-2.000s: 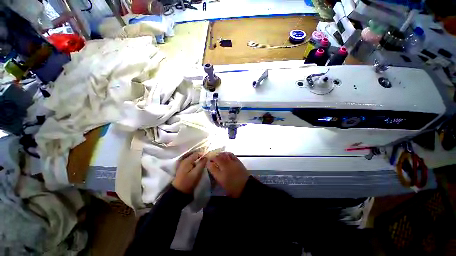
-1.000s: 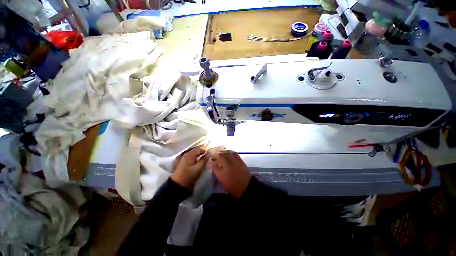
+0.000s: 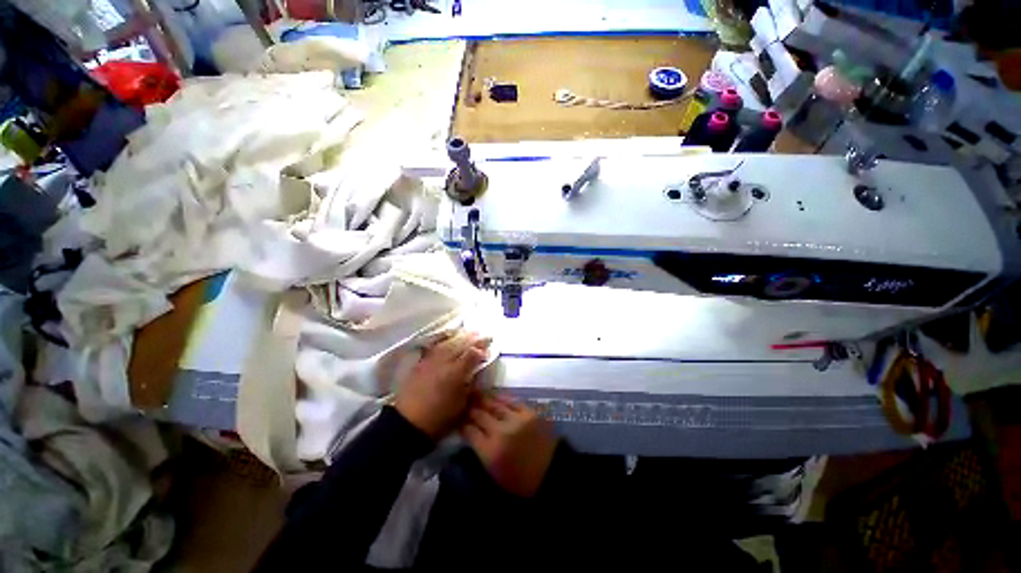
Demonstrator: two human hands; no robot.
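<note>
A large crumpled heap of cream fabric (image 3: 358,297) lies left of the needle area of a white sewing machine (image 3: 582,213). My left hand (image 3: 448,381) lies on the fabric just below and left of the presser foot (image 3: 512,298), fingers towards it. My right hand (image 3: 513,439) is lower, at the table's front edge, slightly blurred, with fingers bent at the fabric edge beside my left hand. The fabric edge under the fingertips is partly hidden, and the right hand's grip is unclear.
Scissors with orange-yellow and red loops (image 3: 916,392) lie at the machine's right end. Dark thread cones with pink tops (image 3: 719,125) stand behind it. A brown board (image 3: 593,62) holds a blue-and-white disc (image 3: 666,81). Greyer fabric (image 3: 78,481) hangs at lower left.
My hands were together at the fabric edge. My left hand has moved slightly up and flattened on the fabric; my right hand has moved down towards the table's front edge.
</note>
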